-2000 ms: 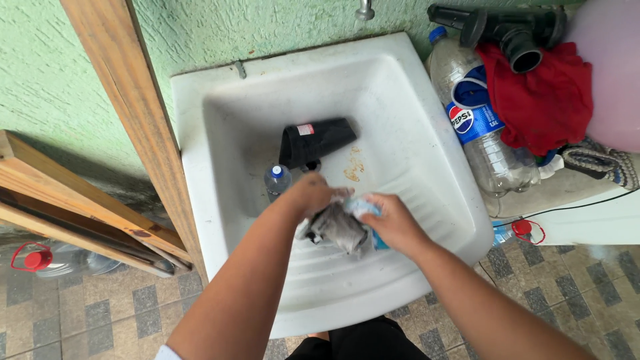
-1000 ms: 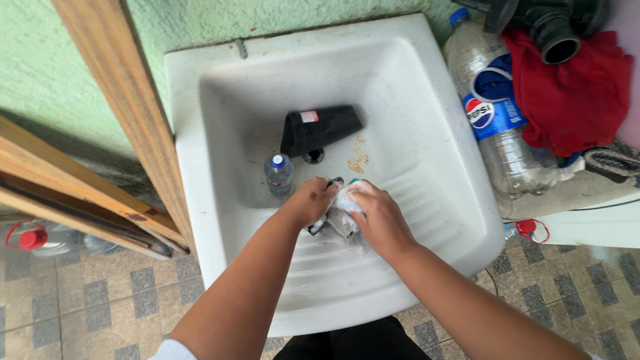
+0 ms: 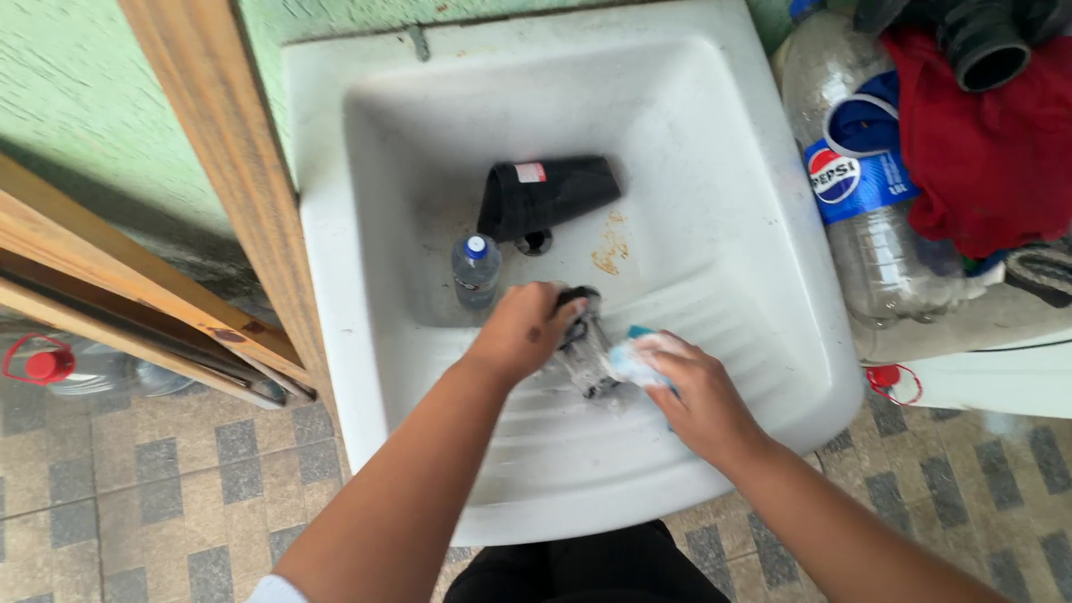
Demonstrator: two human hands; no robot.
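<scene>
Over the ribbed slope of a white laundry sink (image 3: 335, 276), my left hand (image 3: 523, 331) grips the dark end of a clear and black object (image 3: 586, 356), blurred, its exact kind not plain. My right hand (image 3: 699, 398) is closed around a soapy blue and white sponge or cloth (image 3: 641, 360), which touches or nearly touches the object's right side. Behind my left hand, a small clear bottle with a blue cap (image 3: 476, 272) stands in the basin. A black tapered container (image 3: 553, 197) with a red and white label lies on its side by the drain (image 3: 534, 243).
Right of the sink lie a large Pepsi bottle (image 3: 888, 251), a red cloth (image 3: 997, 151) and a black plastic pipe fitting (image 3: 988, 50). Wooden boards (image 3: 226, 167) lean at the left, with a red-capped jug (image 3: 92, 368) behind them. A brownish stain (image 3: 611, 243) marks the basin floor.
My hands, close together a second ago, are now further apart, and more of the clear and black object shows between them. My right hand still has the soapy sponge or cloth.
</scene>
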